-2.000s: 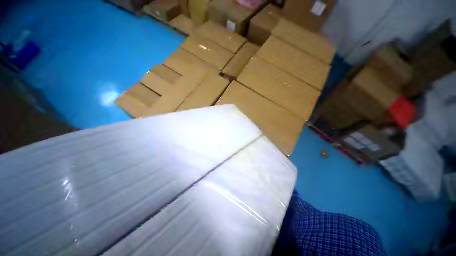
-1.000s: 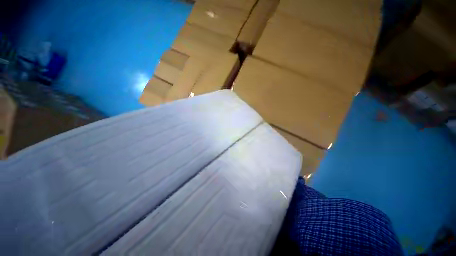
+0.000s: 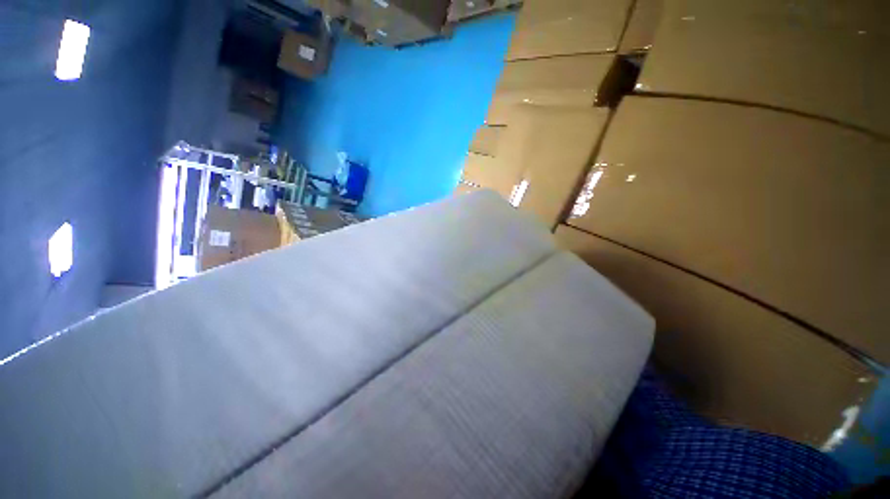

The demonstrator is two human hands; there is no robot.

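A very large wrapped tray bundle [image 3: 390, 341] fills the lower left and middle of the view, close to the camera. It is white to grey with fine ribs, and a dark seam runs diagonally between its two long rows. A blue checked sleeve [image 3: 722, 448] shows at the bundle's lower right edge. Neither of my hands can be seen; the bundle covers the area where they might be.
Large brown cartons [image 3: 722, 185] stand close together at the right, beside the bundle's far end. Blue floor [image 3: 420, 107] shows beyond. A white metal rack [image 3: 181, 214], more cartons [image 3: 244, 237] and a blue object [image 3: 351, 179] are at the left. The view is tilted.
The view has swung and tilted, bringing the rack and lights in at the left. The brown cartons appear nearer and further right. The bundle stays in front of me, its end slightly further right.
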